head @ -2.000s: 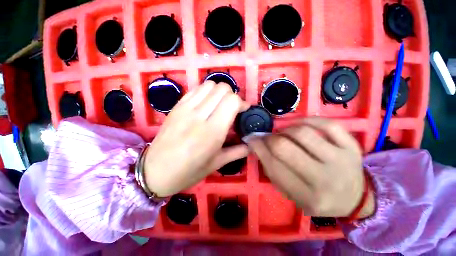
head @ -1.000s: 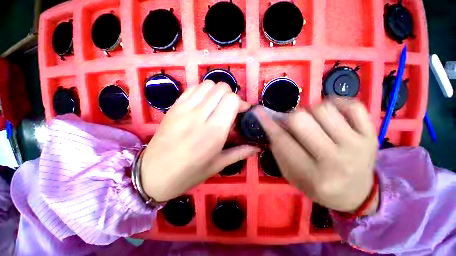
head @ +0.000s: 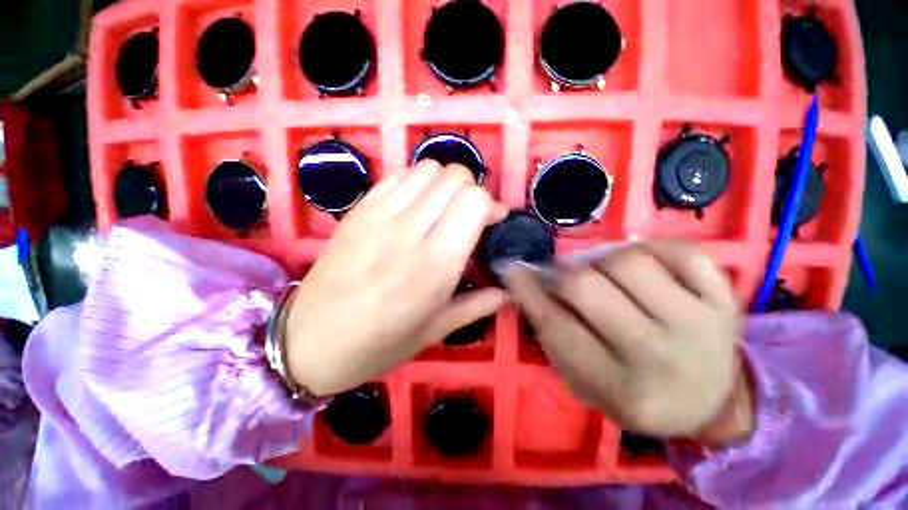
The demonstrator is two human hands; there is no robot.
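My left hand holds a round black watch body by its edge, matt back up, above the middle of the red foam tray. My right hand is blurred, its fingertips at the lower edge of the watch body. A small pale cloth shows faintly between its fingers and the watch. Other watches sit in the tray pockets, many with the glossy screen up. One at the right lies back up.
A long blue stick lies across the tray's right side. A white bar and another blue stick are on the dark bench at right. A red box and white sheets are at far left.
My right hand has moved over the watch body and back down to its lower edge. My left hand keeps its hold. The tray shows slightly further right in the view than one second ago.
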